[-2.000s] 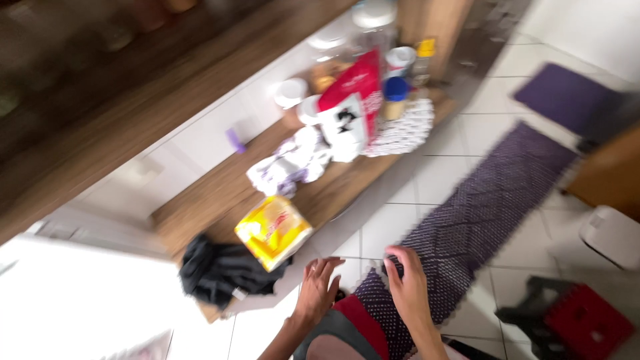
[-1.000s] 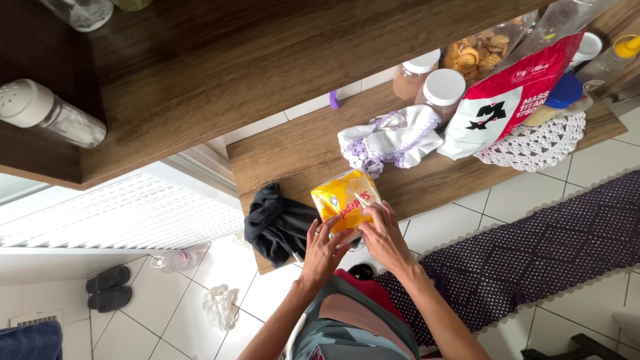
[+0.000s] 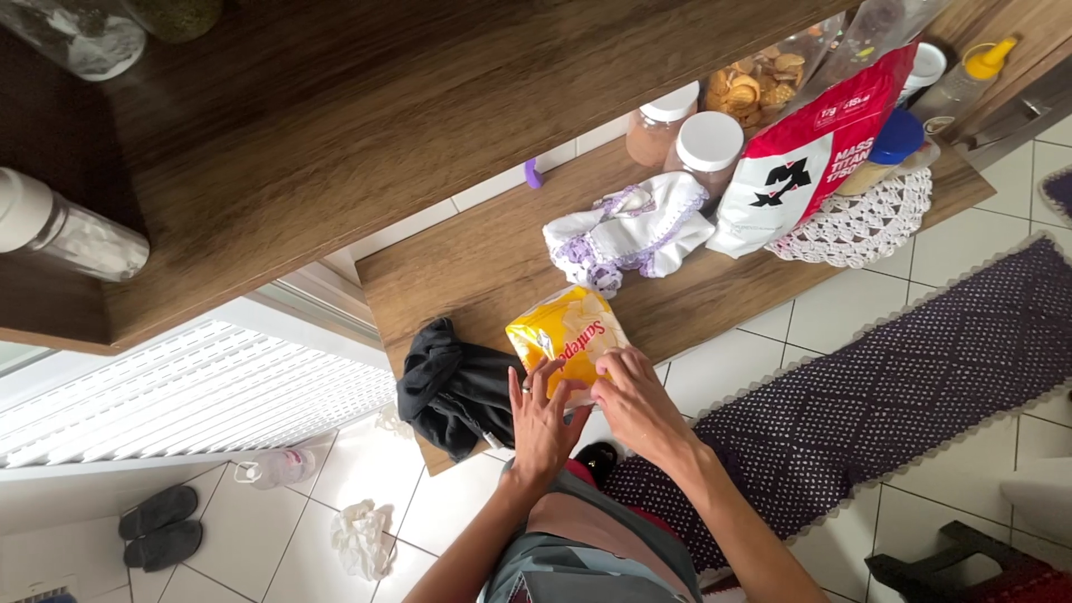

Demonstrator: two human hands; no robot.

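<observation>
A yellow plastic package of paper napkins or similar (image 3: 569, 335) lies at the front edge of the wooden counter. Both hands touch its near end. My left hand (image 3: 543, 414), with a ring, rests its spread fingers on the package's near left part. The bent fingers of my right hand (image 3: 641, 402) pinch at the near right corner. To the left of the package is a bundled black cloth garment (image 3: 456, 389). Behind it lies a white cloth with purple crocheted trim (image 3: 632, 226). My palms and the package's underside are hidden.
A red and white supplement bag (image 3: 804, 159), lidded jars (image 3: 708, 146), a bag of cookies (image 3: 754, 84) and a squeeze bottle (image 3: 959, 88) crowd the counter's right. A wooden shelf (image 3: 352, 126) overhangs it. A dark runner (image 3: 863, 410) and slippers (image 3: 163, 528) lie on the floor.
Two seconds ago both hands were apart in front of the counter, off the package; one second ago they were on its near end. They remain there. The view has shifted and steadied.
</observation>
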